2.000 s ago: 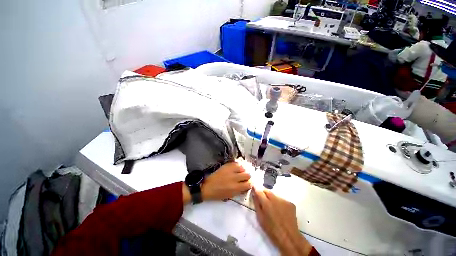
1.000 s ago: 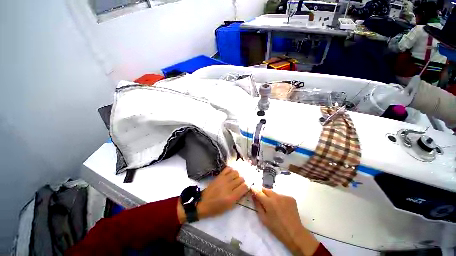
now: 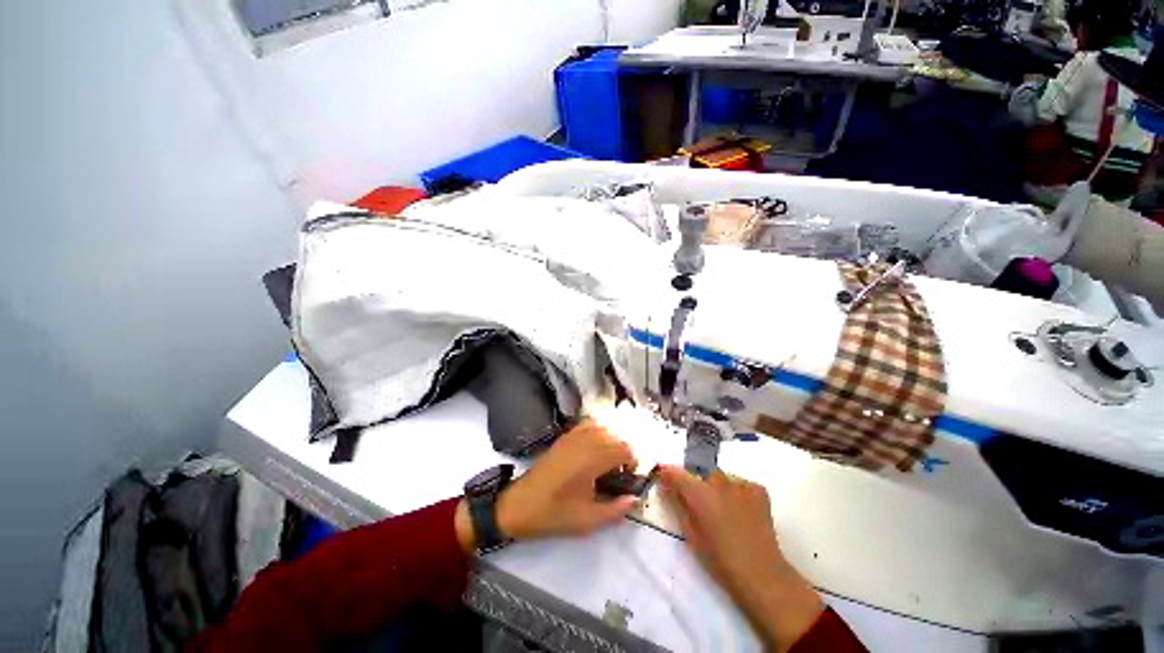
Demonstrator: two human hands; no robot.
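The white lining layer [image 3: 409, 306] with dark raw edges lies heaped on the table left of the needle, with grey shell fabric [image 3: 513, 406] under it. My left hand [image 3: 568, 482], with a dark watch on the wrist, holds a small dark fabric edge [image 3: 623, 484] in front of the needle area. My right hand [image 3: 725, 526] pinches the same dark edge with its fingertips. The presser foot and needle bar [image 3: 671, 370] are just behind my hands; glare hides the needle point.
The white sewing machine head [image 3: 779, 344] runs to the right, with a checked scrap [image 3: 881, 370] draped over it. A garment bundle [image 3: 166, 549] is at lower left. A dark slab [image 3: 1070, 642] lies at lower right. A person [image 3: 1085, 109] sits at the far right.
My hands have drawn slightly apart at the fingertips, and a dark fabric edge now shows between them. The white layer keeps about the same shape; the view has shifted slightly.
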